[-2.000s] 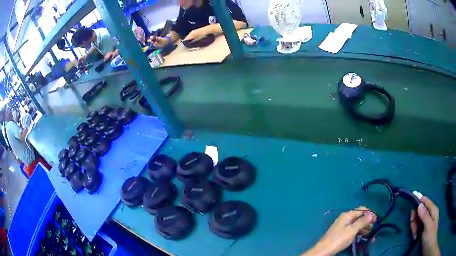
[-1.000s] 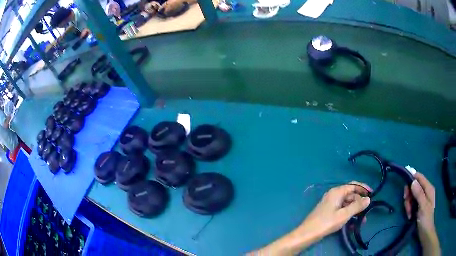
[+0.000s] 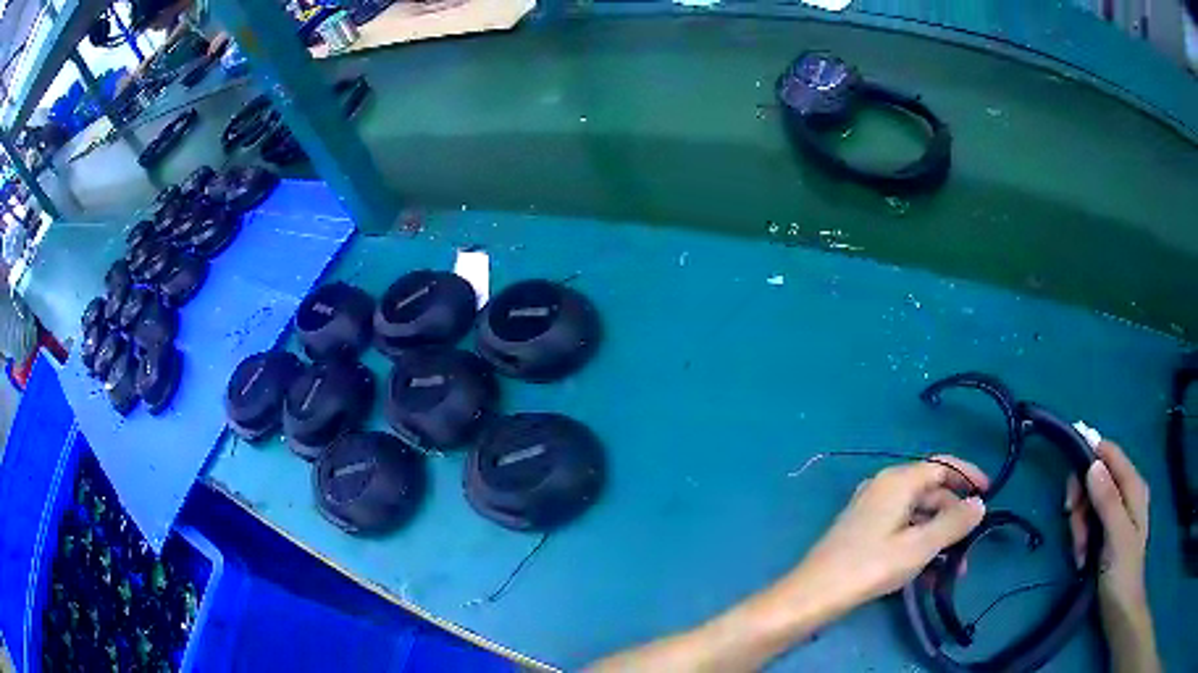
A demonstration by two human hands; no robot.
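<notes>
A black headband (image 3: 1058, 628) lies open on the teal bench at the lower right, with a thin C-shaped yoke (image 3: 1009, 434) at its upper end and another yoke (image 3: 995, 529) below. My left hand (image 3: 920, 519) pinches the upper yoke's lower end, where a thin dark wire (image 3: 861, 455) trails left. My right hand (image 3: 1113, 519) holds the headband's right side, near a small white piece (image 3: 1088, 434). Another thin wire (image 3: 1018, 594) lies inside the headband's arc. Several black ear cups (image 3: 536, 469) sit domes up to the left, one with a wire trailing.
A partly assembled headphone (image 3: 874, 129) lies on the green conveyor belt (image 3: 631, 145). A blue sheet (image 3: 237, 342) holds rows of ear cups. A blue crate (image 3: 112, 579) stands lower left. A teal post (image 3: 315, 125) rises at left. A dark curved part (image 3: 1186, 460) is at the right edge.
The camera view has tilted down and shifted, so the bench items appear higher and the person across the belt has left the picture. My hands keep hold of the yoke and headband.
</notes>
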